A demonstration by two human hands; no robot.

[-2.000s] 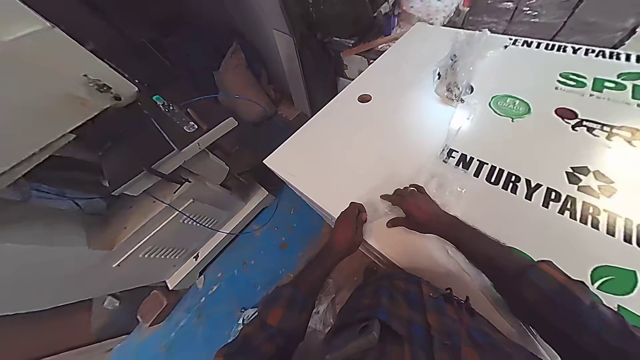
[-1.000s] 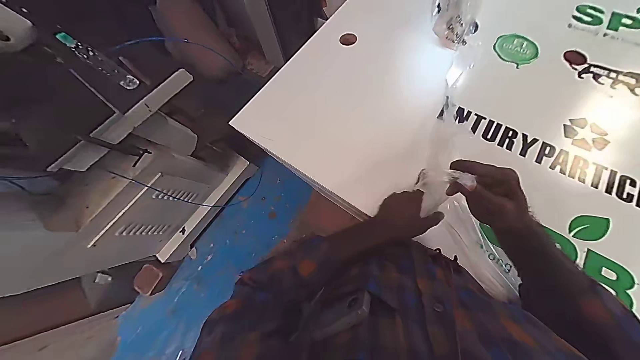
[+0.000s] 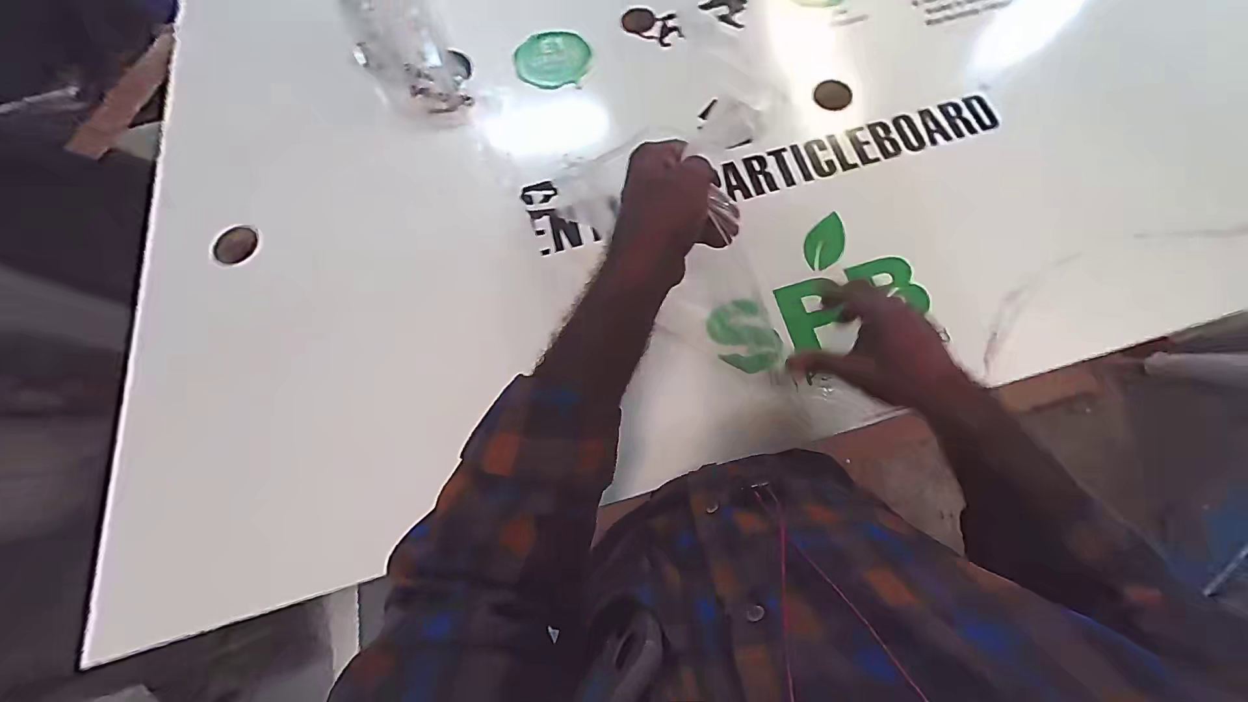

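Observation:
A white board (image 3: 322, 390) with printed black and green lettering lies in front of me, mostly below both hands. My left hand (image 3: 673, 205) is closed around a bunch of clear plastic film (image 3: 726, 210). Thin, see-through film spreads from that fist over the lettering and down toward the board's near edge. To the right, my right hand (image 3: 882, 341) is low over the green letters, fingers apart and curved, with nothing plainly held; the film's edge lies near its fingertips. A further crumpled clump of clear plastic (image 3: 400, 58) rests at the board's far left part.
Round brown spots (image 3: 236, 245) show on the board's face. Its left edge and near left corner stand out over a dark, blurred floor. A wooden piece (image 3: 122, 97) is beyond the left edge. Brown material (image 3: 897, 468) lies below the near edge, by my right forearm.
Both hands were close together on the film near the board's edge; now they are apart, the left one farther in over the lettering. The view has swung right.

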